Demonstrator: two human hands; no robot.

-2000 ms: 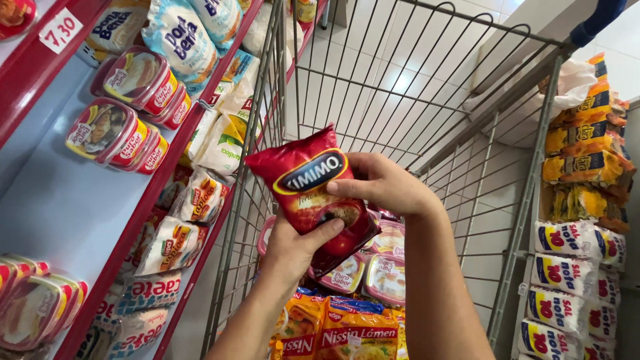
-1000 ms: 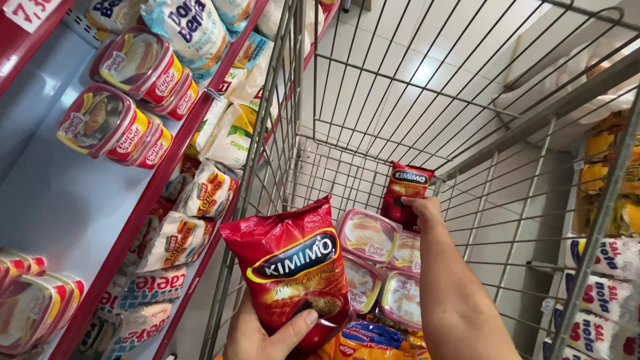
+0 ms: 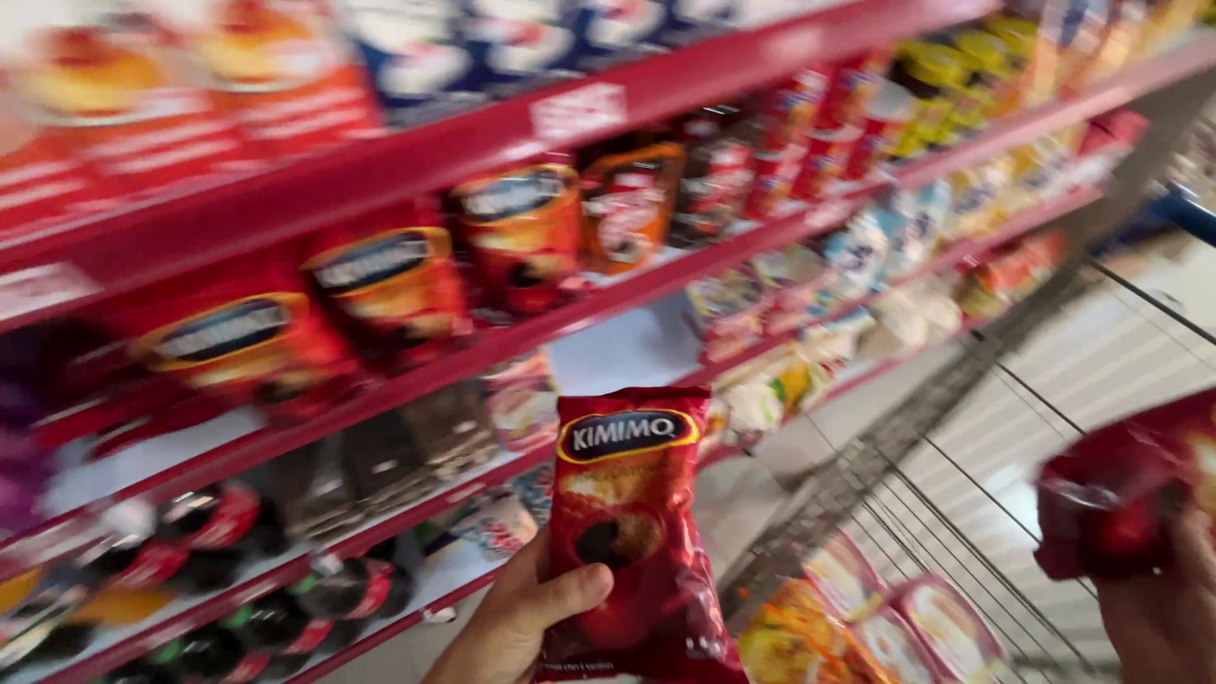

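Note:
My left hand [image 3: 532,608] grips a red Kimimo coffee packet [image 3: 632,541] by its lower left side, thumb across the front. The packet stands upright before the shelves. At the right edge my right hand [image 3: 1154,589], partly out of frame, holds another red packet [image 3: 1121,484] over the wire shopping cart. Larger Kimimo pouches [image 3: 380,285] stand blurred on the middle shelf, left of and above my left hand.
A wire shopping cart [image 3: 931,456] at lower right holds plastic tubs [image 3: 940,627] and orange noodle packets [image 3: 798,627]. Red-edged shelves [image 3: 513,342] slant across the view. Dark bottles [image 3: 285,617] lie on the bottom shelf, lower left.
The view has swung left towards the shelves. The right hand's packet, low inside the cart one second ago, is now held up at the right edge. The left hand still holds a packet.

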